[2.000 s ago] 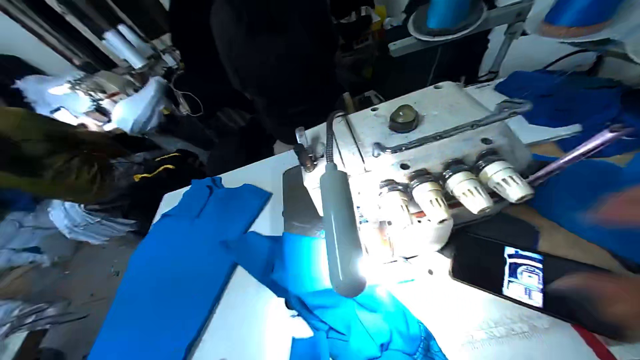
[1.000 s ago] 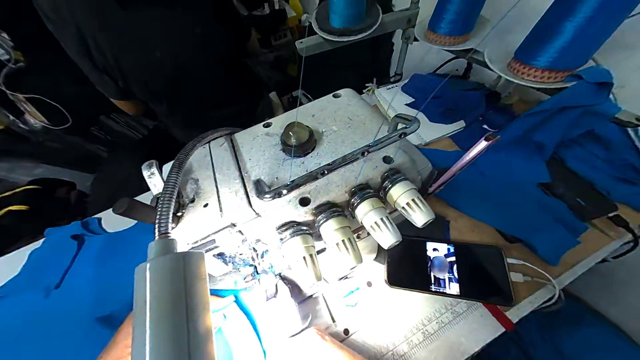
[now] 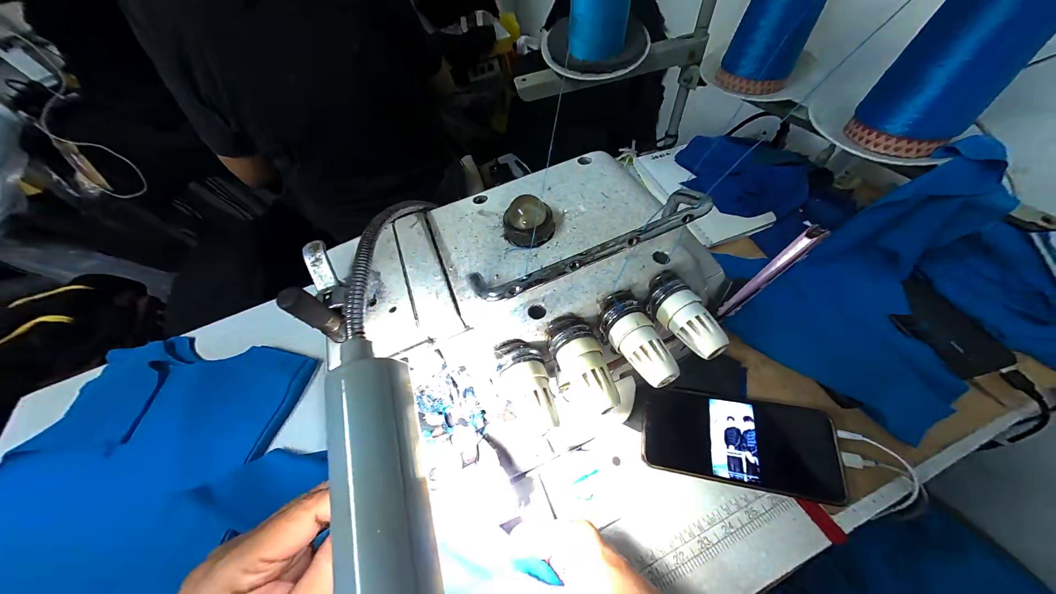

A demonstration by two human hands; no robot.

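An overlock sewing machine (image 3: pixel 577 239) with several tension dials fills the middle, and a grey gooseneck lamp (image 3: pixel 379 478) hangs in front of it, throwing strong glare on the needle area. My left hand (image 3: pixel 272 549) is at the lower left, partly behind the lamp, with its fingers curled at blue fabric (image 3: pixel 148 462). At the bottom centre my right hand (image 3: pixel 590 561) lies in the glare on the machine bed, touching blue fabric; its fingertips are washed out, so its hold is hard to make out.
A smartphone (image 3: pixel 742 445) with cables lies right of the dials, beside a printed ruler scale (image 3: pixel 718 532). Blue thread cones (image 3: pixel 949 74) stand on a rack at the upper right, above more blue cloth (image 3: pixel 850 330) and a black power bank (image 3: pixel 957 338). A person in black (image 3: pixel 289 99) stands behind the machine.
My right hand, over the phone two seconds ago, has moved left to the machine bed. My left hand has come into view beside the lamp. The view has shifted.
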